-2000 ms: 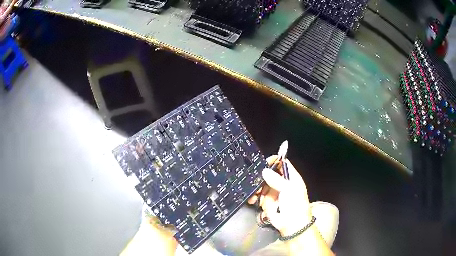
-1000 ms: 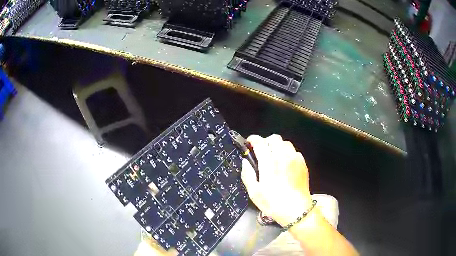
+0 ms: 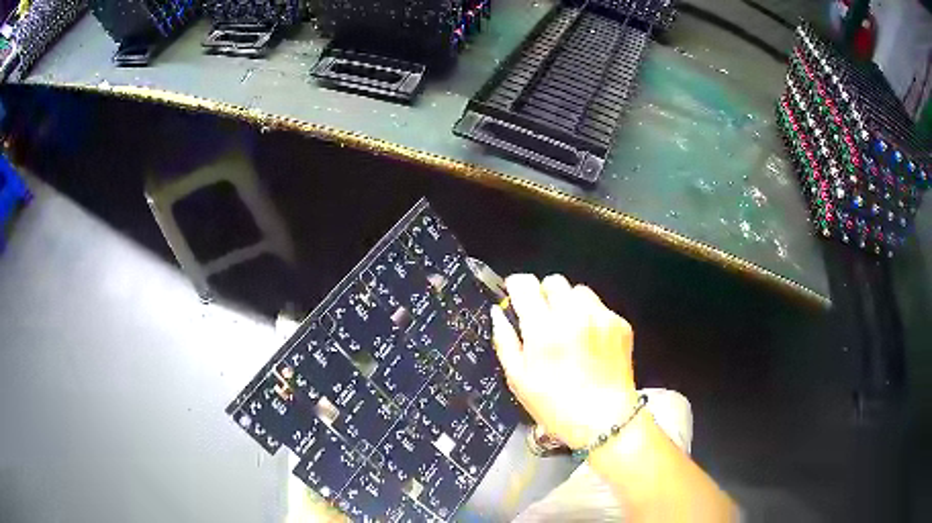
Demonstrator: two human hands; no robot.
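Observation:
A black circuit board panel (image 3: pixel 383 358) with white marks and pale square patches is held tilted over my lap. My right hand (image 3: pixel 567 352) is closed around side cutters (image 3: pixel 486 276); their silver jaws lie at the board's upper right edge, and the handles are mostly hidden in the hand. My left hand (image 3: pixel 310 505) is at the board's lower left edge; only a small, overexposed part shows, the fingers being behind the board. The board rests against this hand.
A green bench (image 3: pixel 705 153) with a yellowish edge crosses beyond the board. It carries a partly empty slotted rack (image 3: pixel 567 87) and loaded racks at the back left. A loaded rack with coloured parts (image 3: pixel 848 153) stands right. A pale stool (image 3: pixel 169 230) stands under the bench.
The cutters have come from beside the board's right corner to its upper right edge, with my right hand now back-up. The board has tilted and shifted slightly. The bench view has moved left and up.

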